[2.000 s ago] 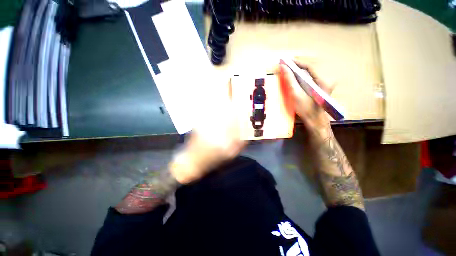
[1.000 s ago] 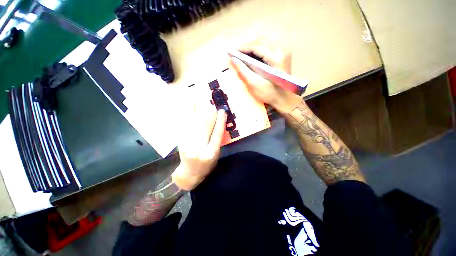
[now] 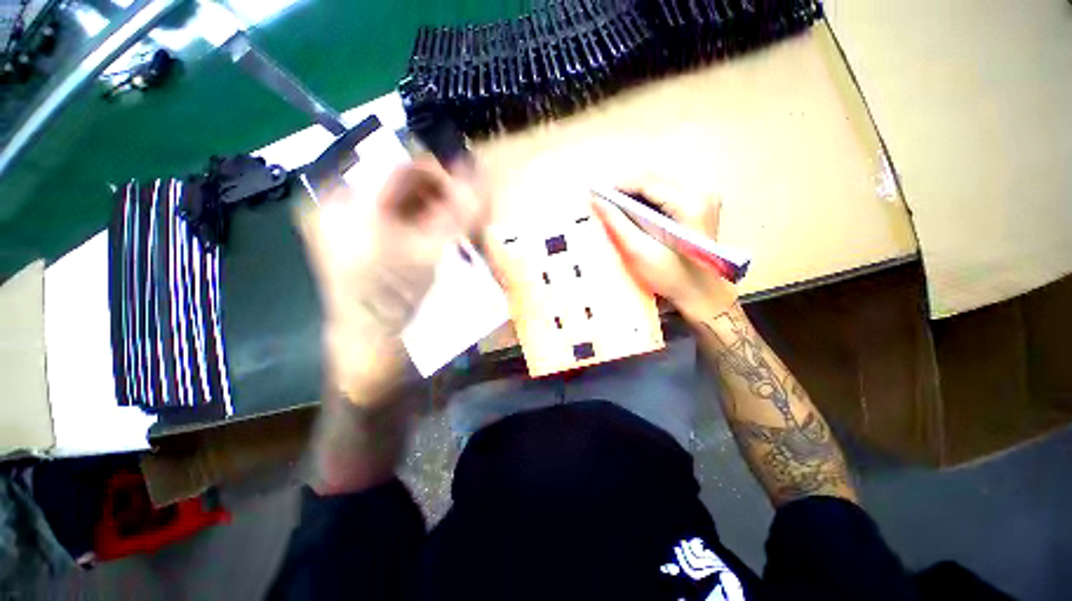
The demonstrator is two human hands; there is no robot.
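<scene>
The pale plate fixture lies at the cardboard's front edge with its dark square and slot openings bare; no plastic part sits in it. My right hand rests at its right side and grips a narrow white-and-reddish strip like a pen. My left hand is raised left of the fixture, over the white pad sheet, and strongly blurred. Dark shapes show by its fingers, but I cannot tell whether it holds a part. The hand hides much of the sheet.
A dense row of black ribbed parts runs along the back of the tan cardboard. Stacked black strips with white edges lie at left, with loose black parts beside them. A red object is below the bench.
The black part has left the fixture. My left hand has moved from the fixture up and left. My right hand still holds the strip beside the fixture. The view has shifted.
</scene>
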